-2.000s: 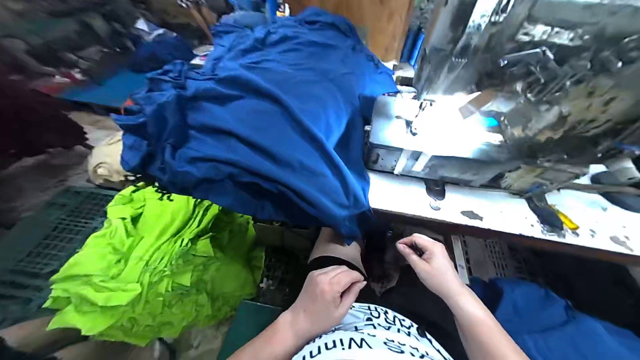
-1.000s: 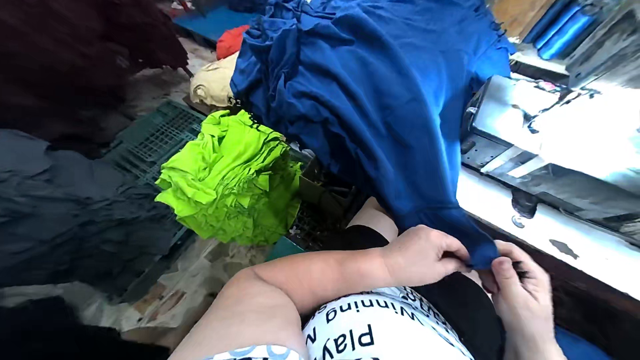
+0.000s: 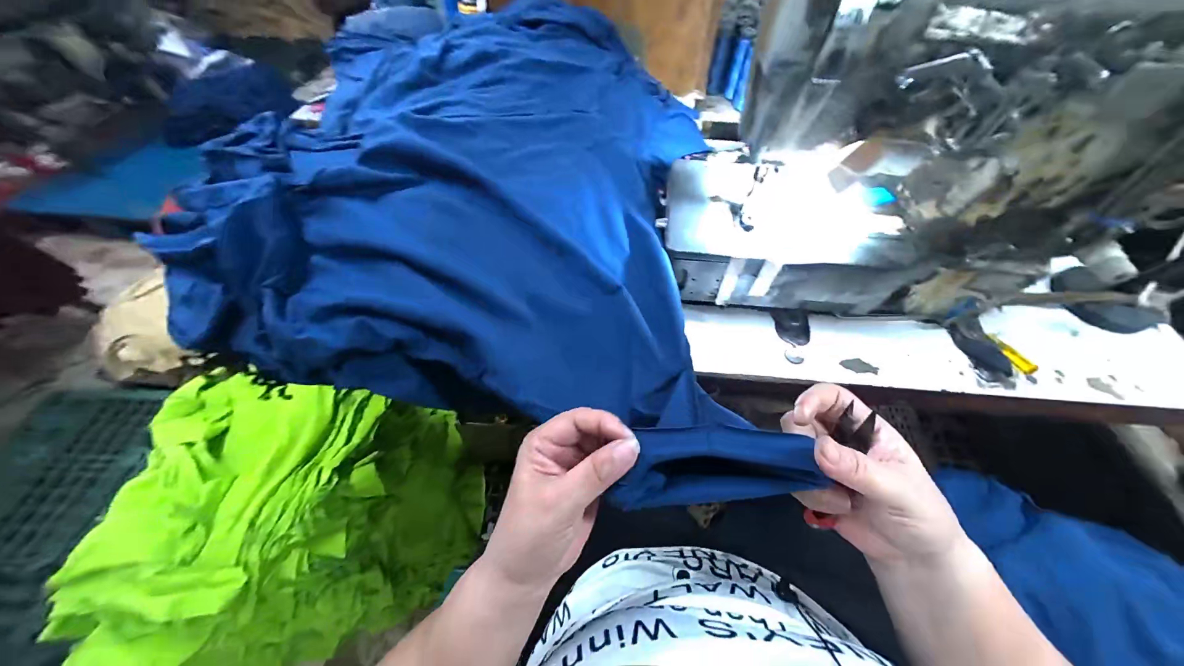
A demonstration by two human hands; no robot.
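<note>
A large heap of blue fabric (image 3: 499, 222) hangs down toward my lap, and its near end is a folded, tube-like edge (image 3: 721, 462) stretched between my hands. My left hand (image 3: 564, 490) pinches the left end of that edge between thumb and fingers. At the right end, my right hand (image 3: 869, 481) pinches the cloth with thumb and fingers. Small dark thread snips (image 3: 855, 429) with pointed blades rest in the same right hand, and a red part shows below its fingers.
A sewing machine (image 3: 786, 231) stands on a white worktable (image 3: 888, 361) at the right. Bright green cut fabric (image 3: 268, 527) is piled at lower left by a dark green plastic crate (image 3: 83, 462). More blue fabric (image 3: 1064, 573) lies at lower right; a beige bundle (image 3: 143, 328) is at left.
Two seconds ago my hands were apart from the blue cloth; a second ago they were close together at its end. Now they are spread with the edge stretched between them. The view has swung.
</note>
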